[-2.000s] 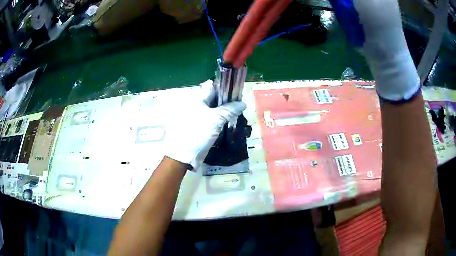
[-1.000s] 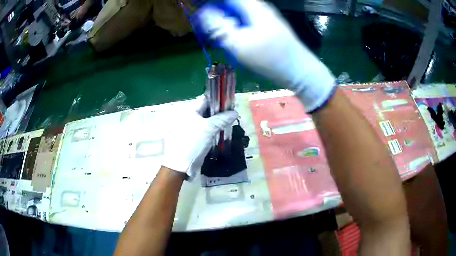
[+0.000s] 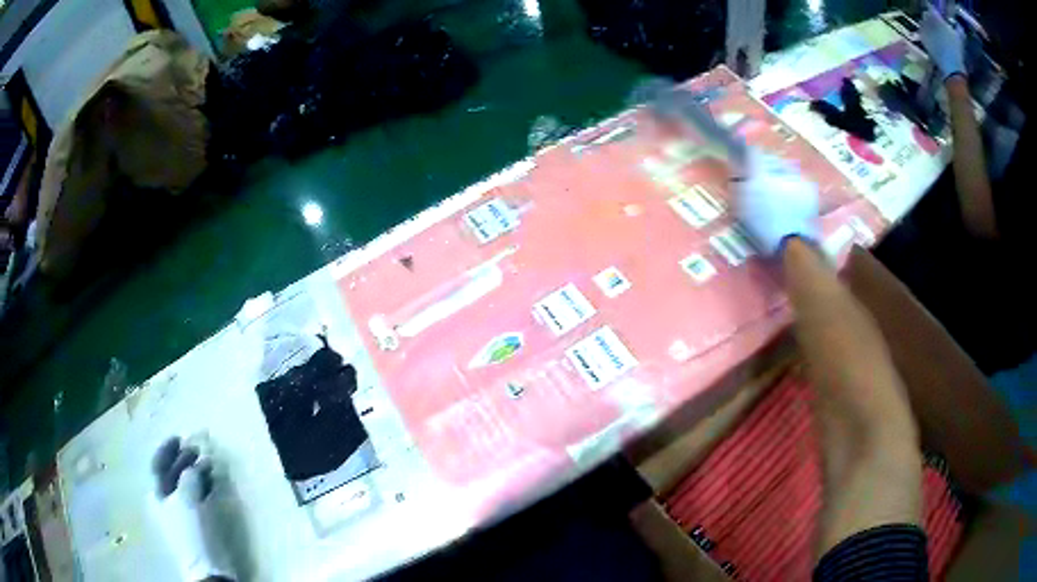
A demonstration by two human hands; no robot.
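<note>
My left hand [image 3: 193, 506], in a white glove with dark fingertips, is low at the left over the white covering. It is blurred, its fingers look slightly apart and I see nothing in it. My right hand [image 3: 777, 207], white-gloved and blurred, is over the far right part of the pink covering. It holds a blurred grey, long piece [image 3: 711, 127], likely metal strips, pointing up and left; the count cannot be told. A black cloth [image 3: 313, 418] lies on a pale grey pad [image 3: 338, 477] on the bench.
A carton [image 3: 665, 460] with rows of red sticks [image 3: 773, 477] is below the bench edge, partly behind my right forearm. A green surface [image 3: 375, 182] with black bags [image 3: 341, 85] and brown paper [image 3: 131, 148] lies beyond. Another person's gloved hand [image 3: 942, 46] is at top right.
The view has swung right. My left hand no longer holds the upright metal bundle. My right hand has moved from above the bundle to the bench's right part, with a grey piece in it.
</note>
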